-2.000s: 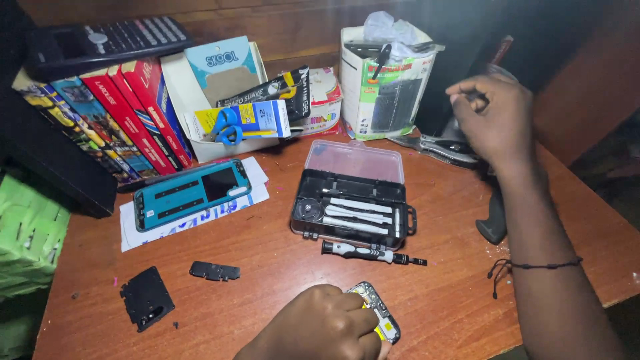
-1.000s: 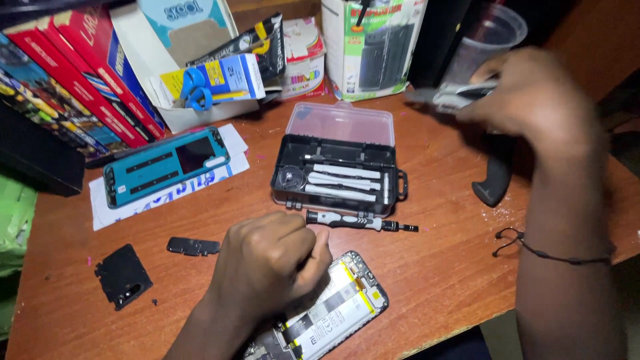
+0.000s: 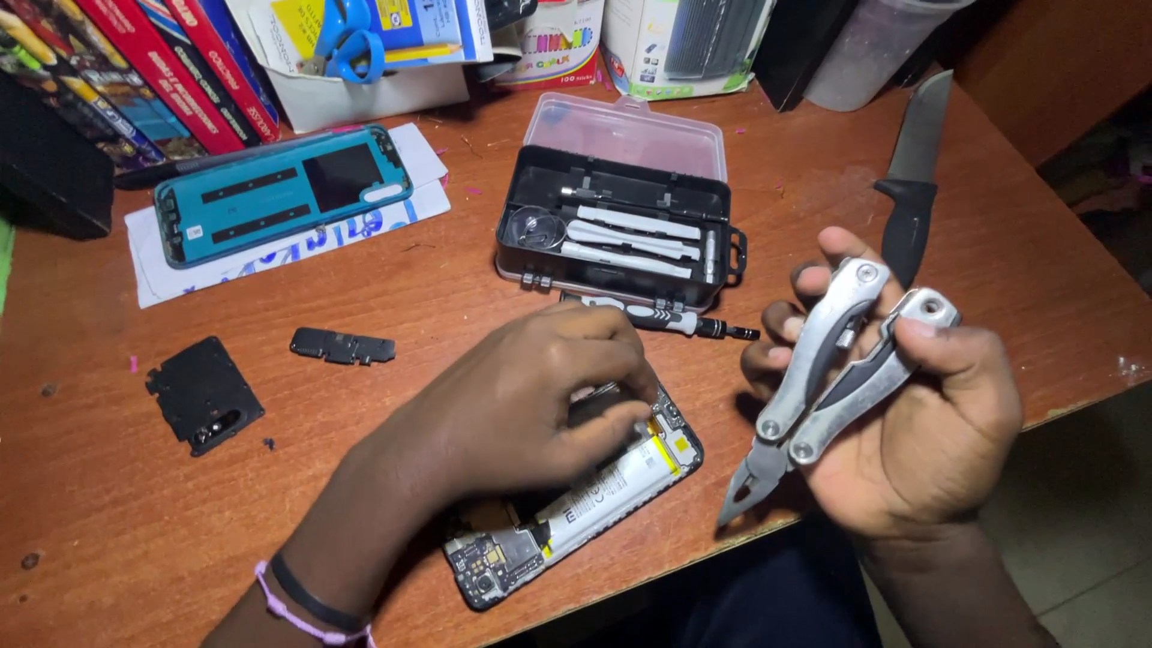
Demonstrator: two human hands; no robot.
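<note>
An opened smartphone (image 3: 504, 558) lies at the table's front edge, its battery (image 3: 612, 495) and circuit board showing. My left hand (image 3: 540, 396) bends over its upper part, fingertips at the frame; whether they pinch anything is hidden. My right hand (image 3: 909, 414) holds folding multi-tool pliers (image 3: 819, 360), handles a little apart, jaws pointing down and left beside the phone. Behind the phone lies a precision screwdriver (image 3: 666, 319), partly covered by my left hand. An open black tool case (image 3: 621, 225) holds pale pry tools. The teal back cover (image 3: 279, 198) rests on paper at the left.
A black plastic cover (image 3: 207, 387) and a smaller black piece (image 3: 342, 346) lie at left. A knife (image 3: 913, 180) lies at right, blade pointing away. Books (image 3: 180, 72), a white box (image 3: 360, 99) with blue scissors (image 3: 351, 45), and a clear plastic container (image 3: 864, 54) stand behind.
My right hand has come from the back right to the front with the pliers. My left hand has moved onto the phone's upper part. The view has moved closer.
</note>
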